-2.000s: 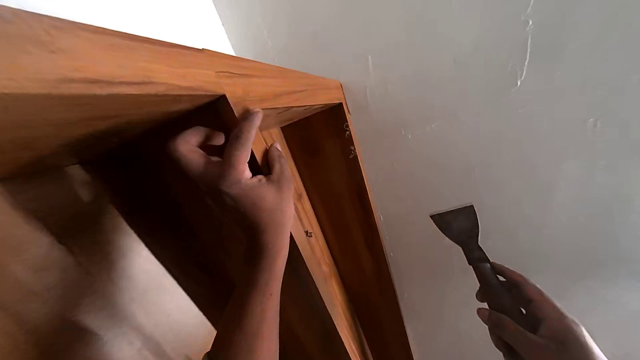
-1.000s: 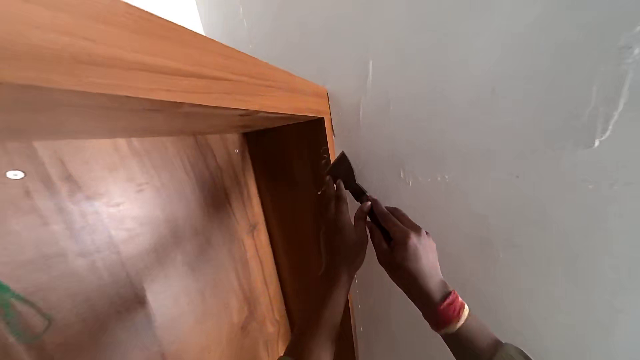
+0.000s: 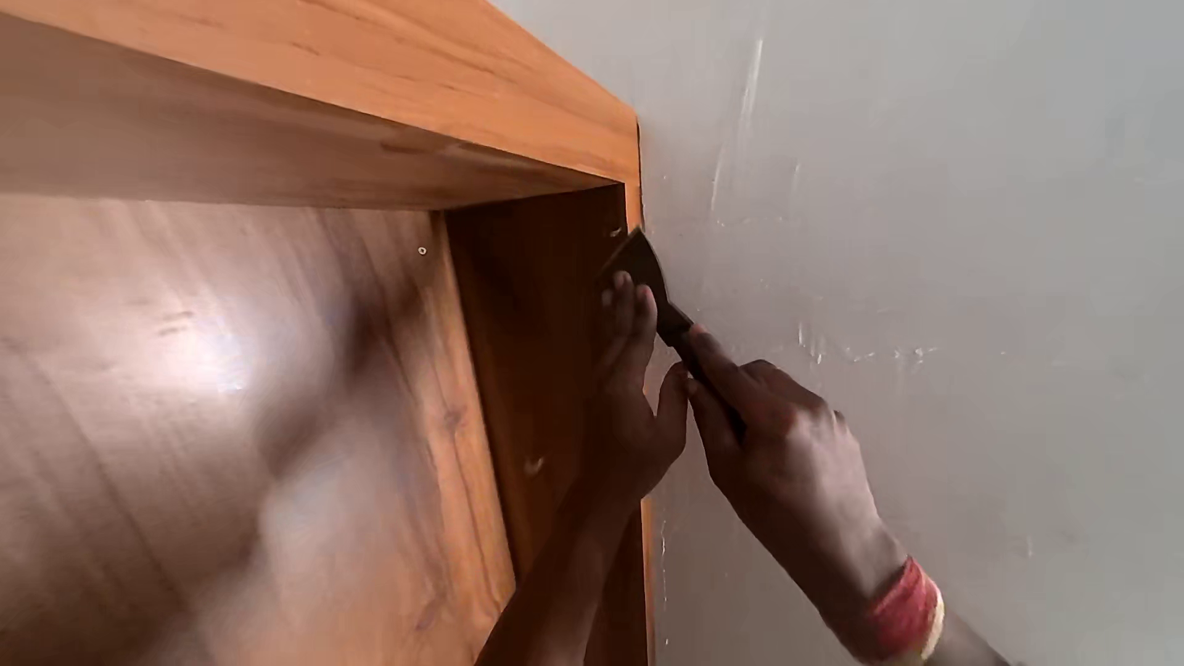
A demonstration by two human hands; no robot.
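Note:
A putty knife (image 3: 647,268) with a dark blade and handle is gripped in my right hand (image 3: 795,462). Its blade lies tilted across the front edge of the wooden cabinet's side panel (image 3: 546,324), a little below the upper corner. The fingertips of my left hand (image 3: 638,398) rest against the blade, and the palm is beside the panel's edge. The thumb of my left hand is close to the knife's handle. Whether the blade's edge touches the wood is hard to tell.
The cabinet's top rail (image 3: 370,74) runs across the upper left, above a glossy wooden back panel (image 3: 231,416) with a small screw or fastener. A grey wall (image 3: 971,231) with scratches and flaked marks stands close against the cabinet's right side.
Two seconds ago my hands were apart, the left at the cabinet's frame and the right holding the knife before the wall. Both are now together at the side panel's edge. The view has shifted.

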